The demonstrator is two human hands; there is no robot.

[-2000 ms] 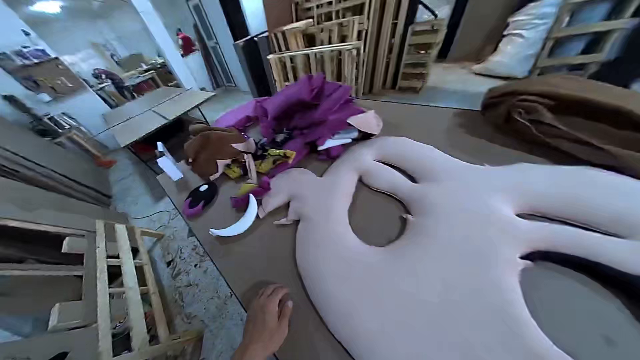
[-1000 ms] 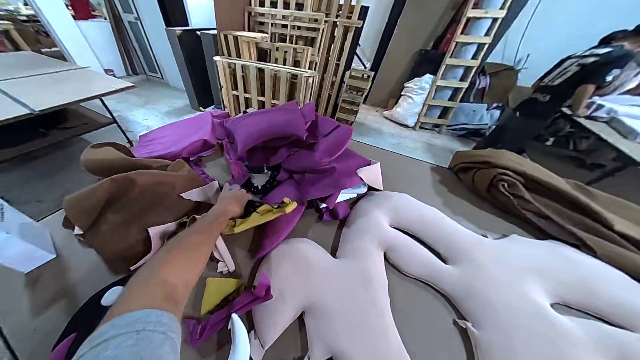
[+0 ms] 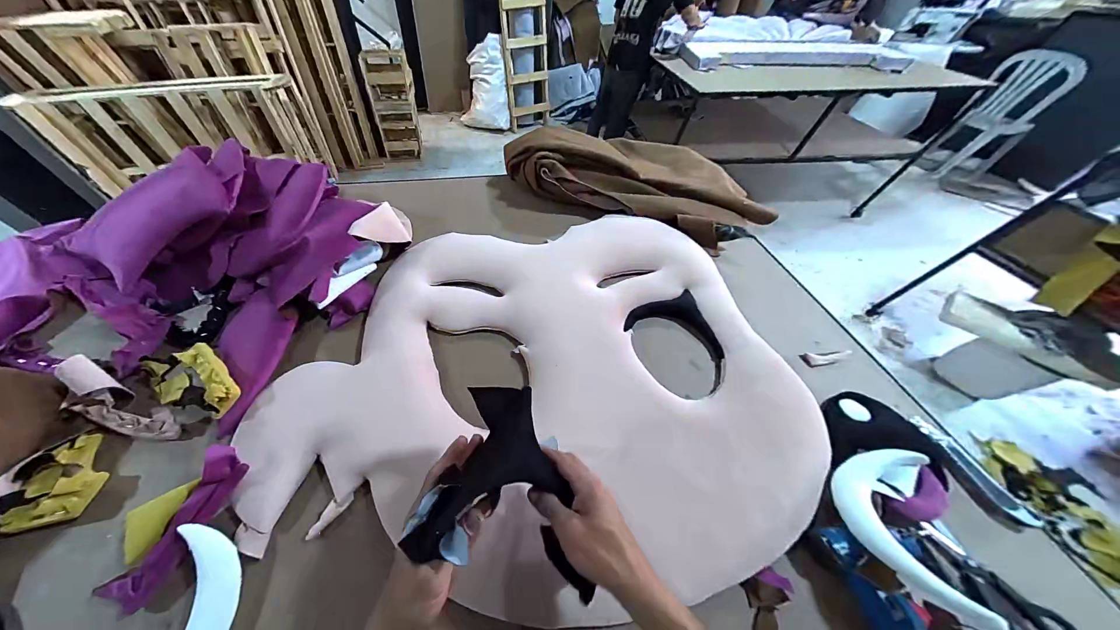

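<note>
A large pale pink padded fabric piece [image 3: 665, 472], shaped like a face with eye openings, lies flat on the table. Above its lower middle, my left hand [image 3: 437, 516] and my right hand [image 3: 591, 516] hold a black fabric piece [image 3: 512, 446] between them. Light blue bits show at its edges near my left fingers. A narrow black strip [image 3: 567, 564] hangs or lies beside my right palm; which one is unclear. Black fabric [image 3: 678, 311] lines the upper edge of the right eye opening.
Purple fabric [image 3: 236, 227] is heaped at left, near yellow scraps [image 3: 206, 381] and a white crescent [image 3: 212, 573]. Brown fabric [image 3: 630, 175] lies folded at the far edge. At right are a black eye-shaped piece [image 3: 875, 424] and another white crescent [image 3: 862, 507]. A person [image 3: 621, 61] stands by another table [image 3: 814, 79].
A second ago one hand reached into the scraps beside the purple heap; now both hands hold black fabric over the pink piece. The view has swung right.
</note>
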